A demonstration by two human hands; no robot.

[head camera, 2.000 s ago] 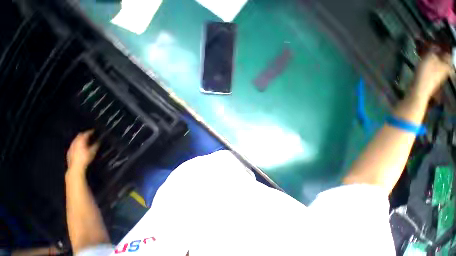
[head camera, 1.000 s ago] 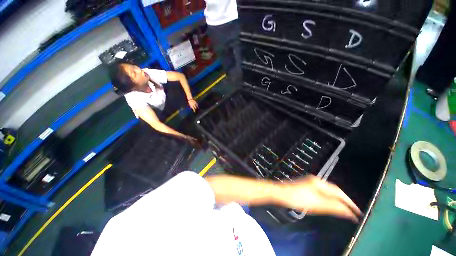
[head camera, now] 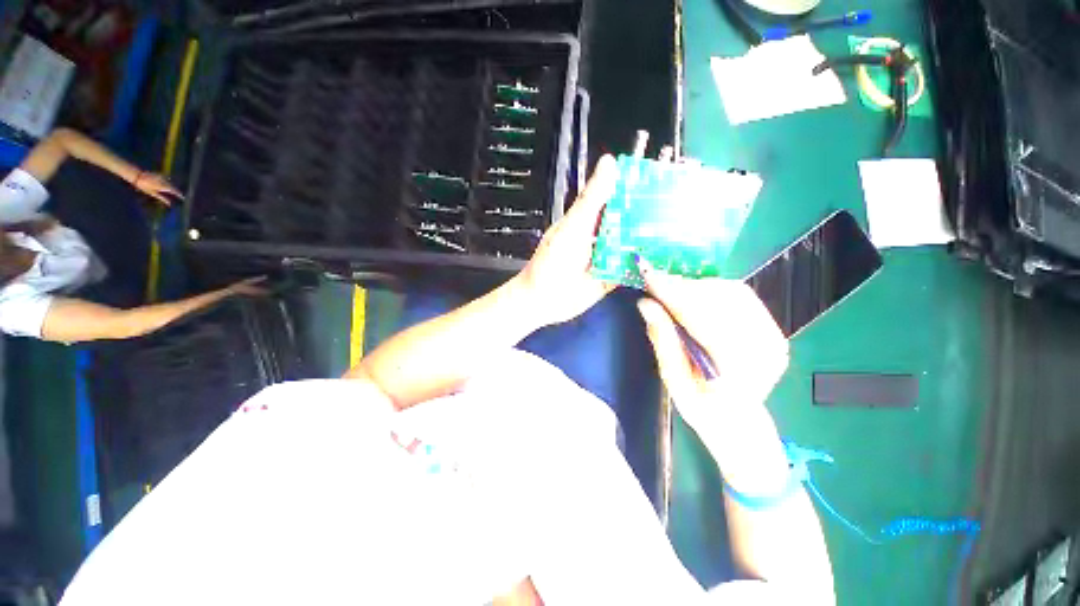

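A green circuit board (head camera: 675, 219) is held up over the bench's near edge, with metal connectors standing out on its far edge. My left hand (head camera: 566, 255) grips the board by its left side. My right hand (head camera: 722, 343), with a blue wrist strap (head camera: 764, 491), is at the board's lower edge and holds a thin dark pen (head camera: 699, 355), its tip near the board. The black slotted tray (head camera: 391, 255) is to the left; several slots on its right side show thin pale board edges.
On the green mat (head camera: 853, 474) lie a phone (head camera: 817, 272), a dark flat strip (head camera: 866, 391), paper sheets (head camera: 776, 81), a yellowish cable loop (head camera: 888, 77) and a coiled blue cord (head camera: 930, 527). A black bulky thing (head camera: 1042, 130) stands at right. A person (head camera: 71, 266) works at left.
The view has swung back to the bench. My left hand, empty above the tray edge one second ago, now holds a board. My right hand has come into view at the board with a pen.
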